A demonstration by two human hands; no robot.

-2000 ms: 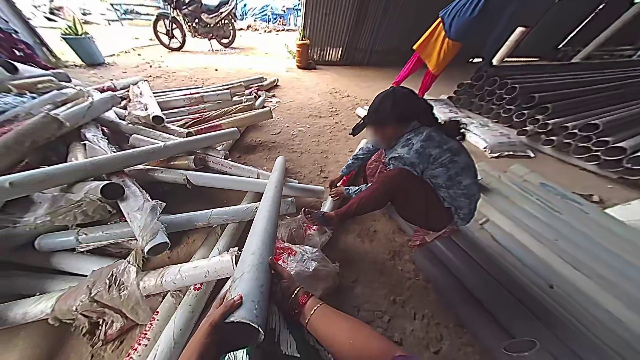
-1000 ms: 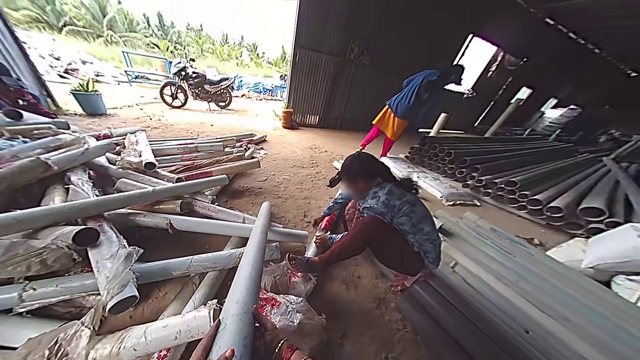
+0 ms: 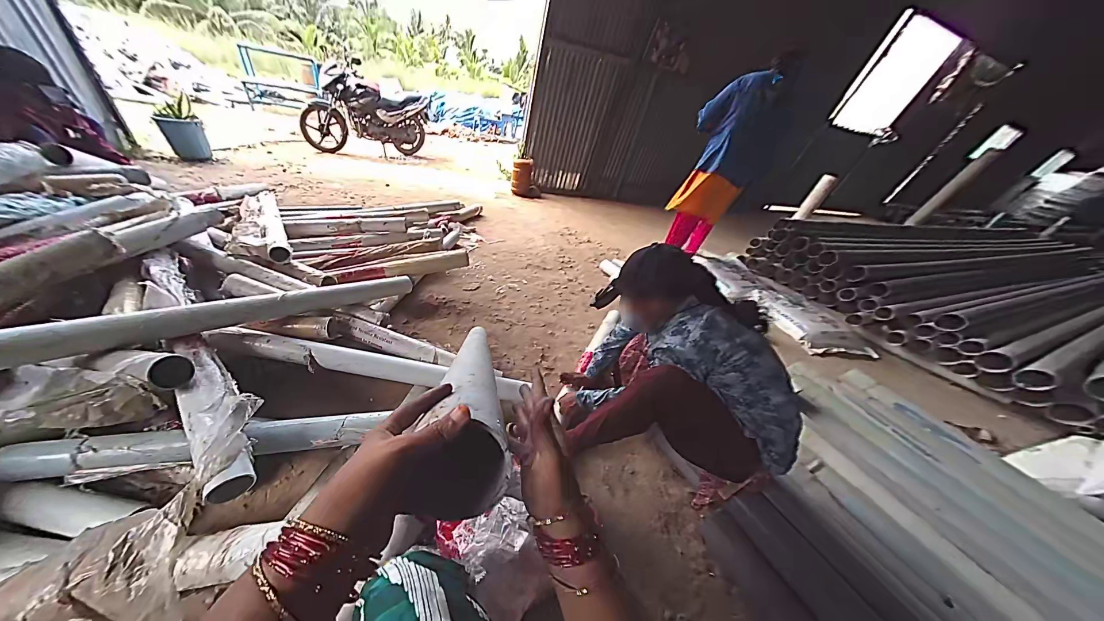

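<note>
A grey plastic pipe (image 3: 476, 371) points away from me, its open near end between my hands. My left hand (image 3: 414, 457) is against the left side of that end, thumb and fingers spread along the wall. On the right side, my right hand (image 3: 539, 440) stands upright with its fingers extended, at or very close to the pipe; contact is unclear. Both wrists wear red and gold bangles. Crumpled clear plastic wrapping (image 3: 496, 539) lies below the pipe end, beside green and white cloth (image 3: 418, 591).
Pipes, some wrapped, lie heaped at left (image 3: 207, 310). A co-worker (image 3: 716, 371) squats just right of my pipe, hands on another one. Grey pipes (image 3: 931, 483) fill the lower right; dark pipes (image 3: 940, 302) are stacked behind. Another person (image 3: 724, 138) stands farther back.
The near end of the pipe has risen into fuller view with both hands. My right hand's fingers are now extended upright. The standing person is more upright than one second ago.
</note>
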